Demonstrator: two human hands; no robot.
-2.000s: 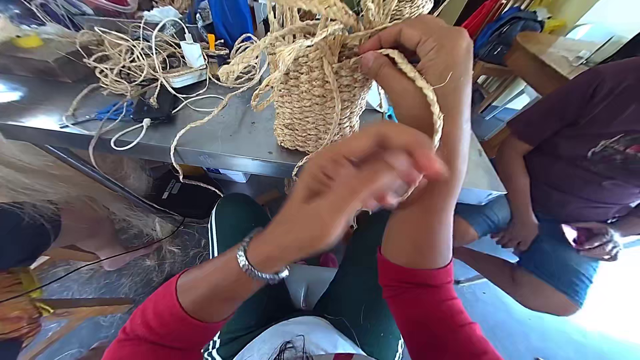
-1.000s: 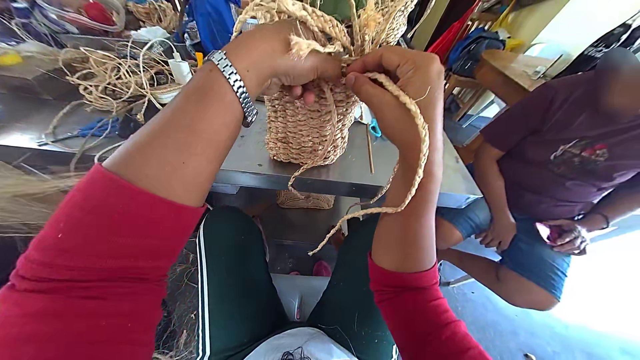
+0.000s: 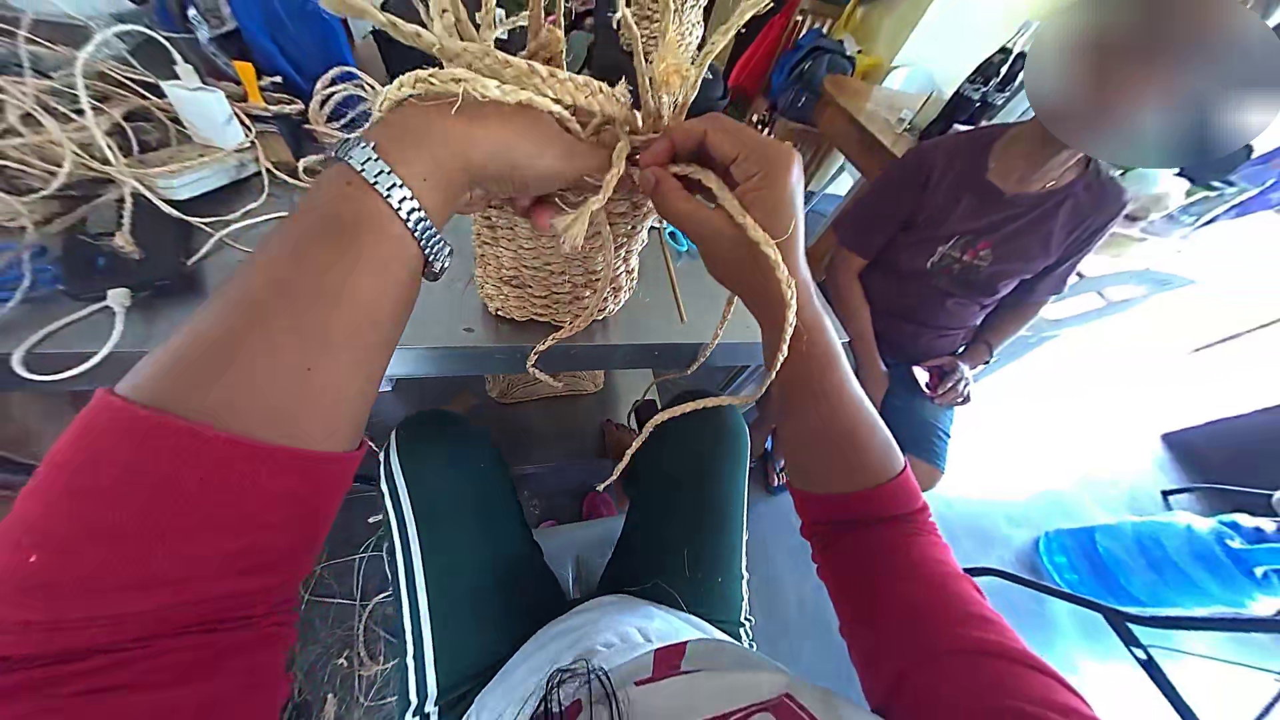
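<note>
A woven natural-fibre basket (image 3: 555, 265) stands near the front edge of the metal table, with loose braided strands standing up around its rim. My left hand (image 3: 520, 155), with a metal-band watch on the wrist, is at the rim's left side, its fingertips partly hidden by the strands. My right hand (image 3: 725, 185) pinches a braided fibre cord (image 3: 775, 270) between thumb and index finger at the rim's right side. From there the cord loops over my right wrist and hangs below the table edge. Another thin braid (image 3: 575, 330) hangs down the basket's front.
Tangled fibre cords (image 3: 60, 140), a white cable (image 3: 70, 345) and a white adapter (image 3: 205, 110) lie on the table's left. A thin stick (image 3: 672, 275) and blue scissors handles (image 3: 678, 238) are right of the basket. A person in a dark shirt (image 3: 975, 240) is at the right.
My left hand has moved from in front of the basket up to its rim. The right hand remains at the rim with the cord, whose free end now hangs below the table edge.
</note>
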